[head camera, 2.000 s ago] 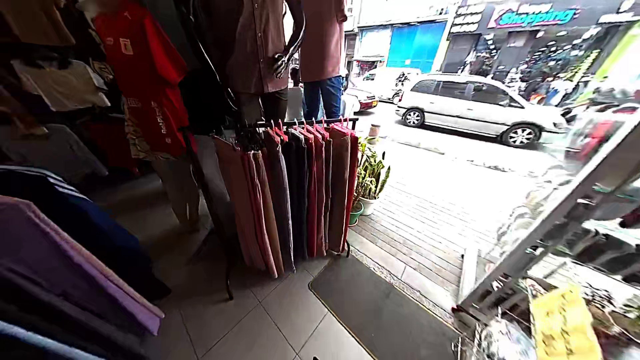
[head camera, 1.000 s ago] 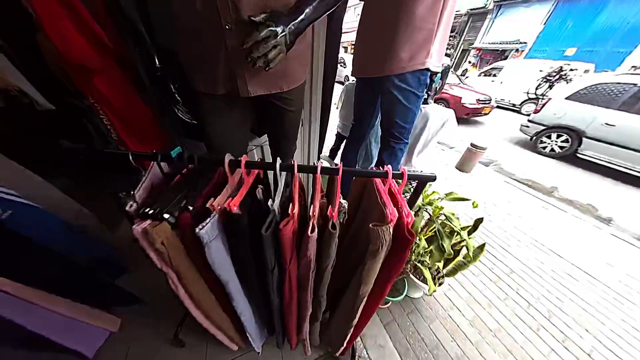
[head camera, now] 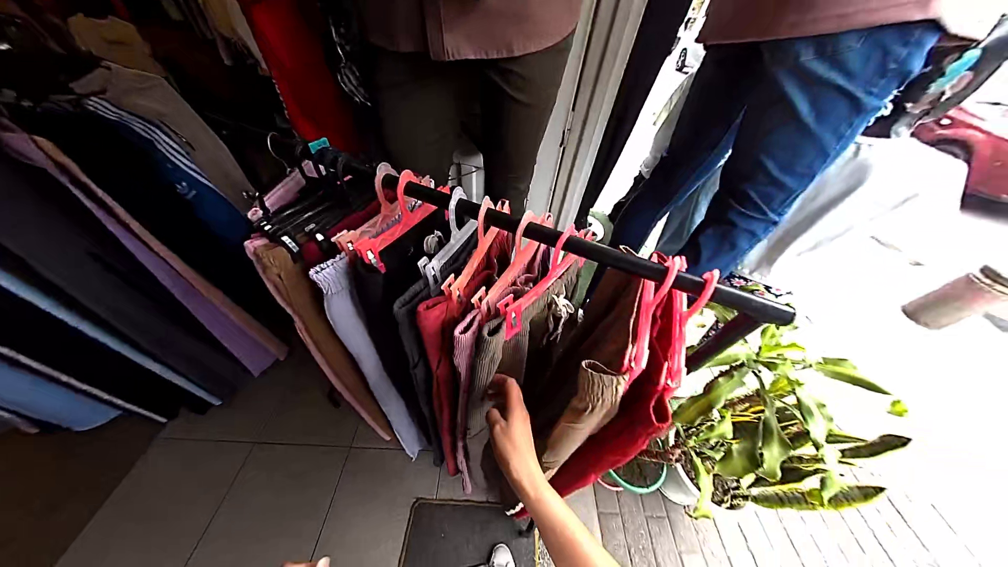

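My right hand [head camera: 508,421] reaches in from the bottom, its fingers bent against a grey-brown pair of trousers [head camera: 502,354] on a pink plastic hanger; whether it grips the cloth is unclear. Only the fingertips of my left hand [head camera: 309,563] show at the bottom edge. The trousers hang in a row from a black metal rail [head camera: 602,253]: a brown pair, a pale lilac pair [head camera: 346,323], dark ones and red ones. To the right of my right hand hang a tan pair [head camera: 591,398] and a dark red pair [head camera: 634,429].
A potted plant [head camera: 772,425] stands beyond the rail's right end. Behind it are mannequins in dark trousers [head camera: 472,102] and blue jeans [head camera: 811,134]. More clothes [head camera: 157,260] hang at the left. A dark mat [head camera: 457,535] lies on the tiled floor, with a shoe [head camera: 502,555] on it.
The view has moved in close to the rack. My right hand has come into view and reached the trousers; my left fingertips have appeared at the bottom.
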